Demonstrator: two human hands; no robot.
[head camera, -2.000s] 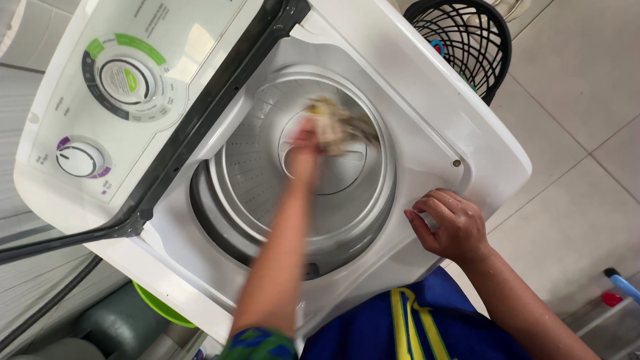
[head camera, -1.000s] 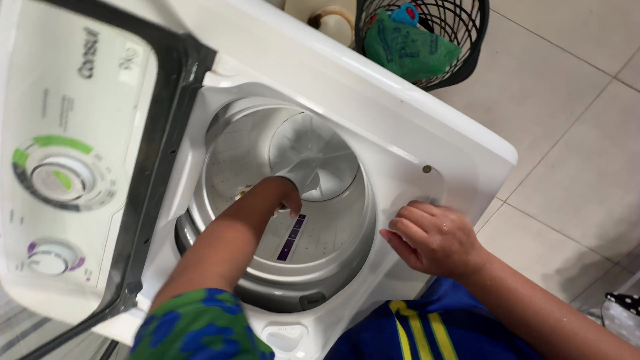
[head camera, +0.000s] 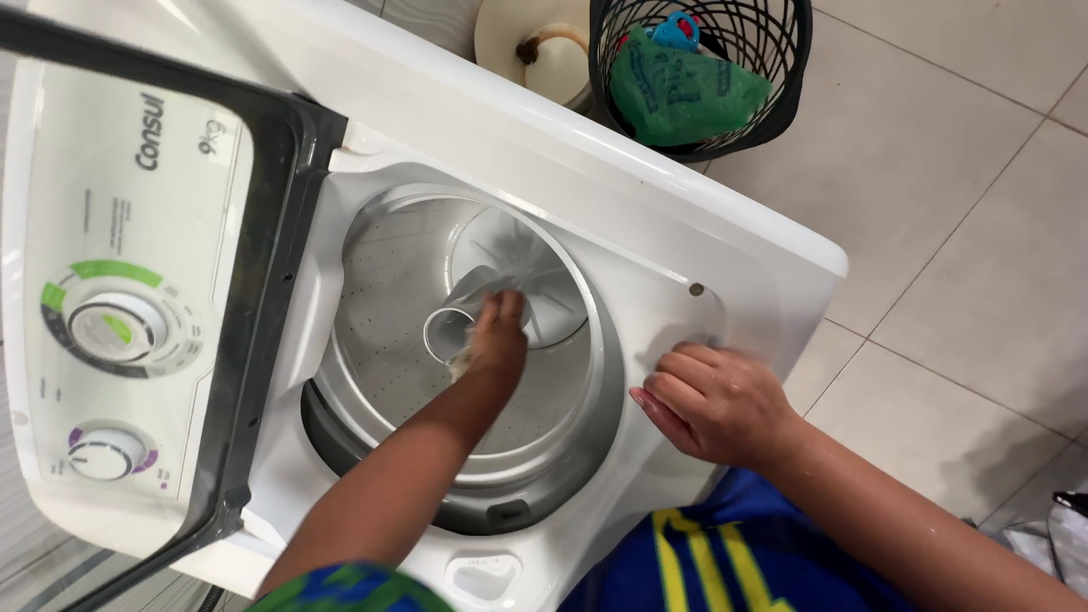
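Observation:
My left hand (head camera: 499, 336) is inside the steel drum (head camera: 382, 340) of a white top-loading Consul washing machine (head camera: 748, 263), beside the grey agitator (head camera: 544, 280) and its open tube end (head camera: 449, 334). A bit of pale cloth (head camera: 463, 361) shows under its fingers, mostly hidden by the hand. My right hand (head camera: 718, 404), wet and with fingers curled, rests on the machine's white top near the front edge, holding nothing visible.
The raised lid (head camera: 297, 170) stands between the drum and the control panel (head camera: 127, 314) with its dials. Beyond the machine are a black mesh basket (head camera: 786, 102) holding a green plastic bag (head camera: 680, 93) and a round cream container (head camera: 501, 34). Floor tiles lie to the right.
My left hand, seen with a yellowish cloth two seconds ago, is now lower left of the agitator's base, at its tube. My right hand remains on the machine's top. The view has shifted.

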